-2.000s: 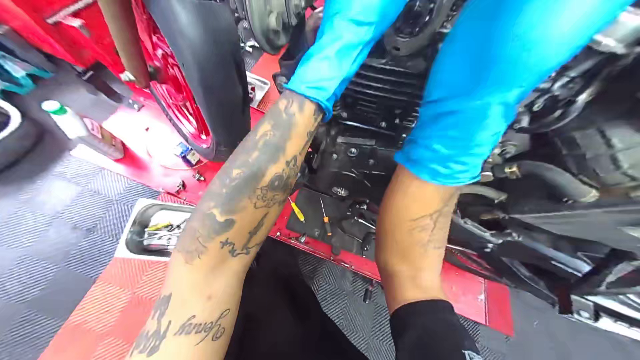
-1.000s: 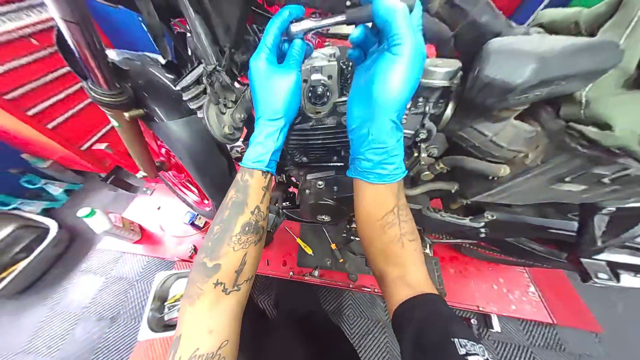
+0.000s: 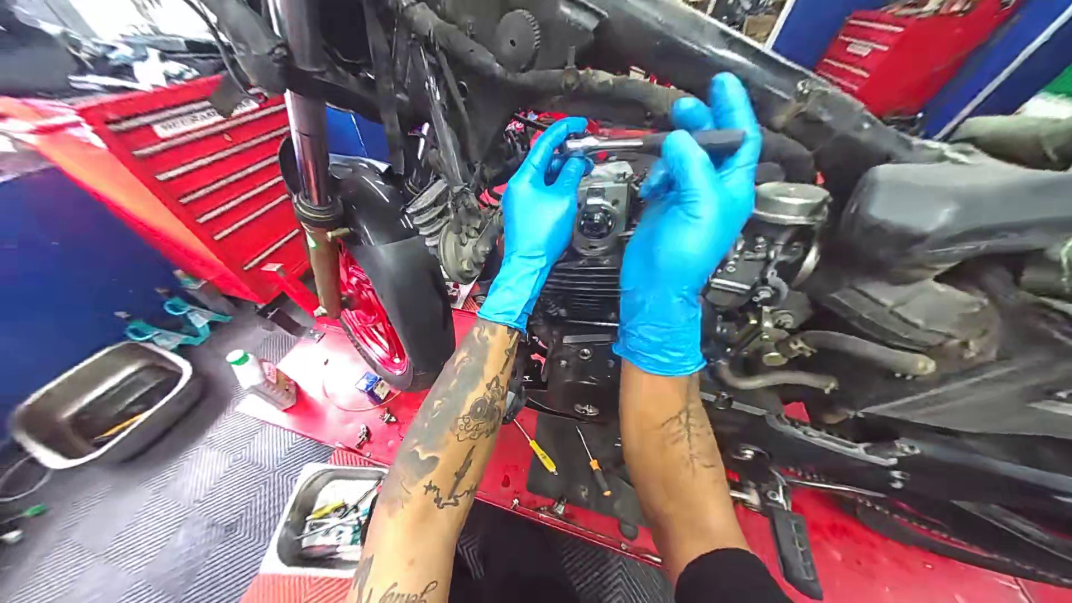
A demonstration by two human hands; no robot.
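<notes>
My left hand [image 3: 544, 209], in a blue glove, has its fingers curled round the metal head of a ratchet wrench [image 3: 615, 144], above the cylinder head [image 3: 601, 209] of a motorcycle engine. The wrench lies roughly level, its dark handle running to the right. Around that handle my right hand [image 3: 695, 201], gloved too, has its thumb and some fingers, with the others raised. What the ratchet's head rests on is hidden by my left fingers. Below the hands are the engine's cooling fins [image 3: 582, 293]. A carburetor [image 3: 766, 251] sits right of my right hand.
A yellow screwdriver [image 3: 540, 452] and an orange-handled screwdriver [image 3: 596, 471] lie on the red lift platform [image 3: 502, 477]. A metal tray [image 3: 301, 523] of tools stands lower left, near a bottle [image 3: 260, 381]. The front wheel [image 3: 368, 322] and a frame tube [image 3: 536, 79] flank the work area.
Two seconds ago both hands were out of view at the top; one second ago they were on the wrench. The view has shifted, now showing the frame above. Some right fingers are now raised.
</notes>
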